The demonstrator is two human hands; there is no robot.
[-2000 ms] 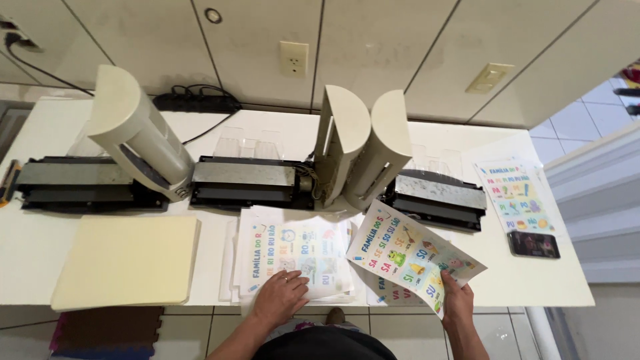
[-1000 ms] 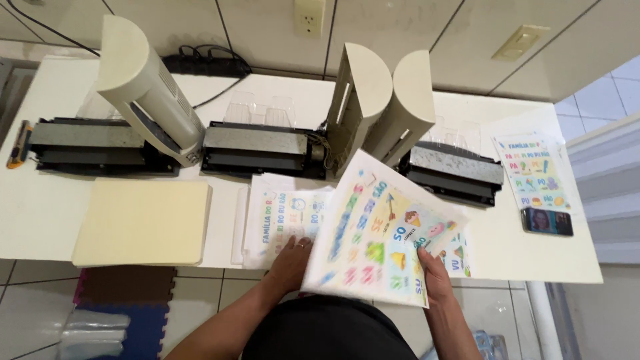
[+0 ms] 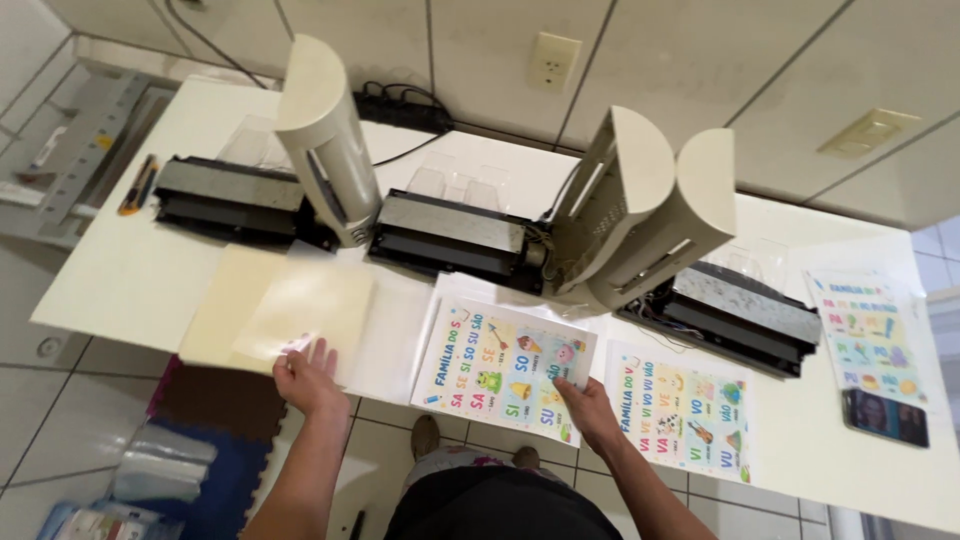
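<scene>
My left hand is at the lower edge of the cream stack of sheets, its fingers on a clear plastic sheet that lies over the stack. With my right hand I pinch the right edge of a printed syllable sheet, which lies over a pile of white paper in the middle of the table. Right of that hand lies another printed syllable sheet with small coloured pictures.
Three opened laminators, a left, a middle and a right one, stand along the back. A utility knife lies far left. A phone rests on printed sheets at the right. A power strip is behind.
My left hand has moved left from the paper pile to the cream stack. The sheet in my right hand, raised before, now lies over the pile. The view has shifted.
</scene>
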